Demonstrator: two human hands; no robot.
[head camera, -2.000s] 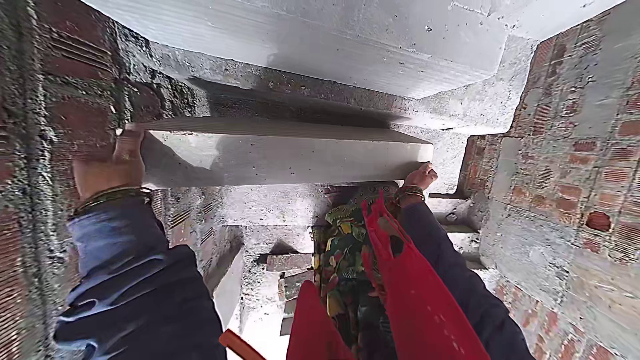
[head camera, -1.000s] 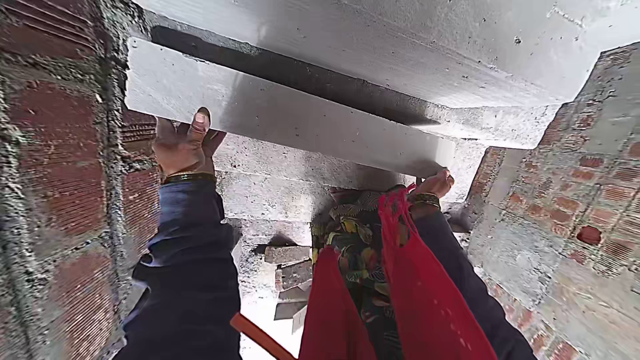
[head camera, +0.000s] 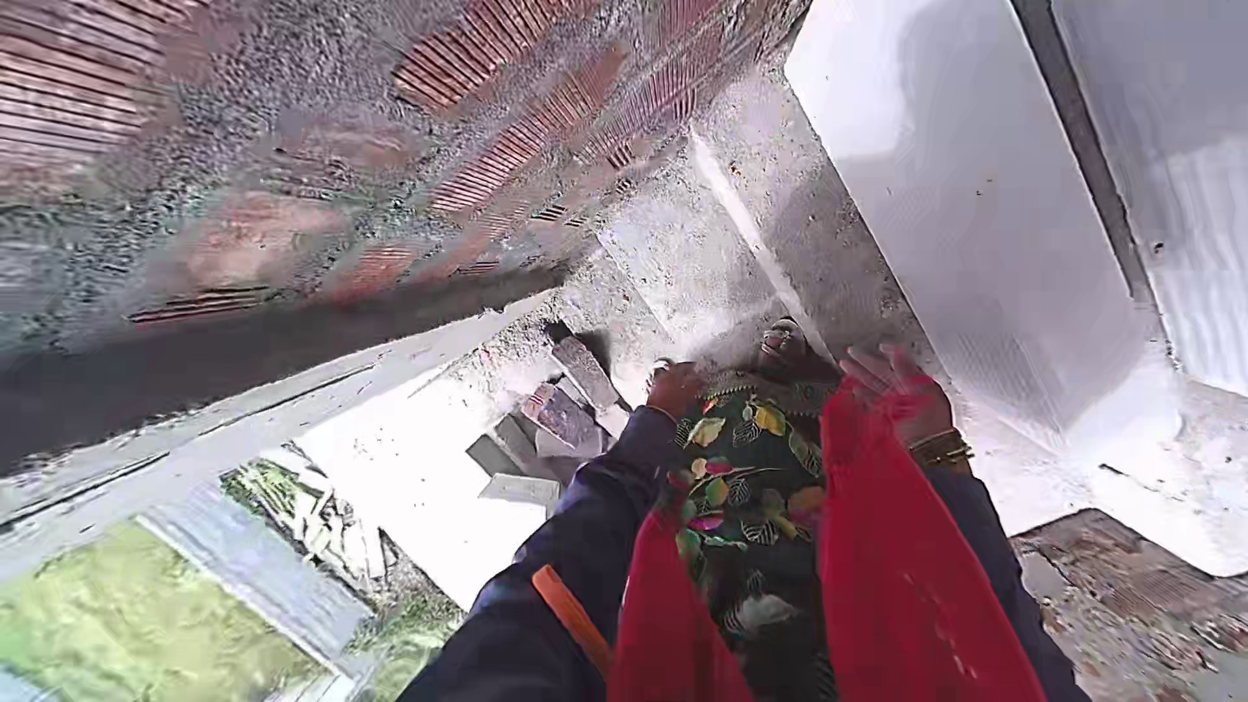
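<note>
My left hand (head camera: 675, 388) is near the centre beside the floral garment (head camera: 751, 458); its fingers are partly curled and I cannot tell whether it grips the cloth. To the right, my right hand (head camera: 902, 390) has its fingers spread at the top of a red scarf (head camera: 877, 507), against or just over the cloth. A pale stone slab (head camera: 985, 214) lies beyond my right hand, resting on the step. The scarf's two ends hang down my front. A foot (head camera: 783, 341) shows below the garment's hem.
Stone steps (head camera: 673, 244) descend beside a rough brick wall (head camera: 390, 175) at the upper left. Broken brick and block pieces (head camera: 565, 414) are piled left of my left hand. Past a ledge (head camera: 273, 400), lower left, lie ground and wood scraps (head camera: 331, 526) at a lower level.
Both hands have come off the slab, which they held at its two ends in the earlier frames, and are now close to my body. The view has turned strongly.
</note>
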